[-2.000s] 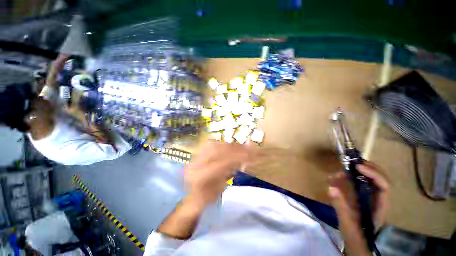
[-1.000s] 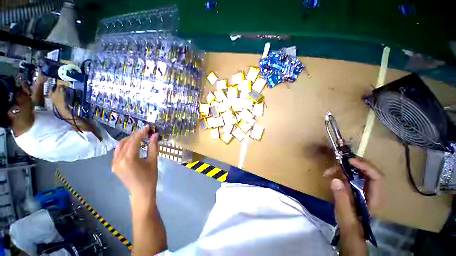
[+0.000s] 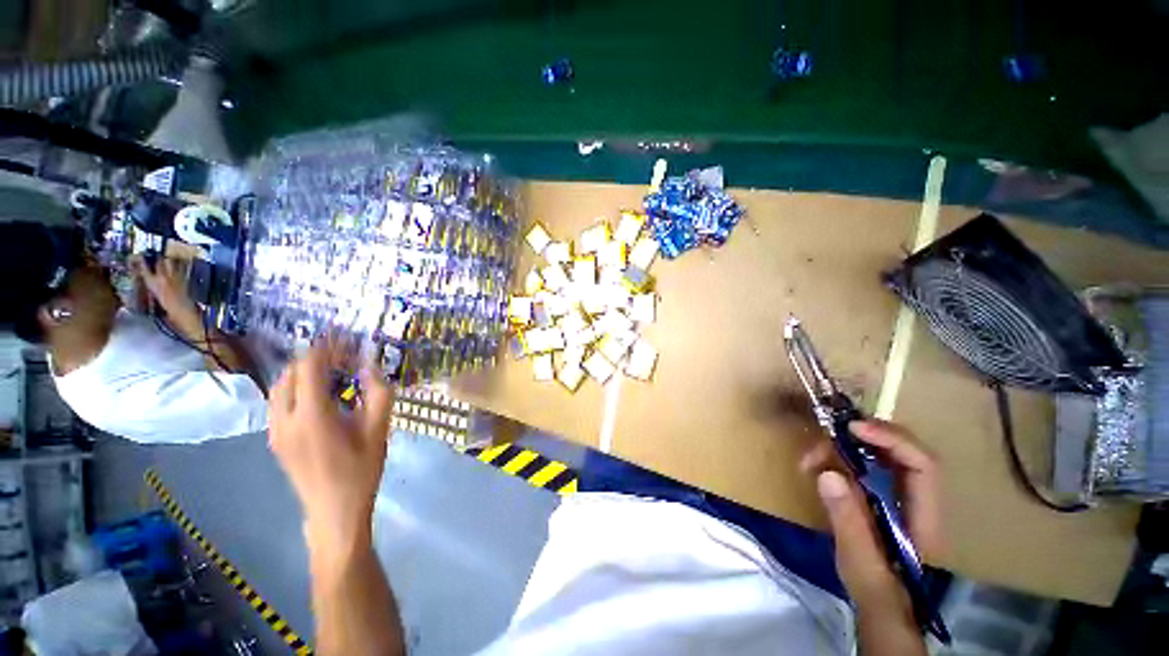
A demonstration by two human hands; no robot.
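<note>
My right hand (image 3: pixel 885 500) holds the black handle of a soldering iron (image 3: pixel 820 385), its metal tip pointing up and left over the brown board. My left hand (image 3: pixel 331 429) is at the lower edge of the clear blister tray (image 3: pixel 385 263), fingers bent and slightly blurred; whether it holds a part I cannot tell. The tray's pockets hold many small parts. A loose pile of silver-white battery cells with yellow edges (image 3: pixel 583 308) lies right of the tray. A pile of blue circuit boards (image 3: pixel 692 214) lies above and right of the cells.
A black fan (image 3: pixel 1006 308) stands at the right, its cable running down. Beside it is a grey box with silvery scraps (image 3: pixel 1113 442). Masking tape (image 3: pixel 910 288) crosses the board (image 3: pixel 718 436). Another person (image 3: pixel 141 372) works at the left. A compartment tray (image 3: pixel 433 415) shows below the bench edge.
My left hand moved from near the cells, left to the blister tray's lower edge, then slightly further left. My right hand keeps hold of the iron. The view has shifted slightly.
</note>
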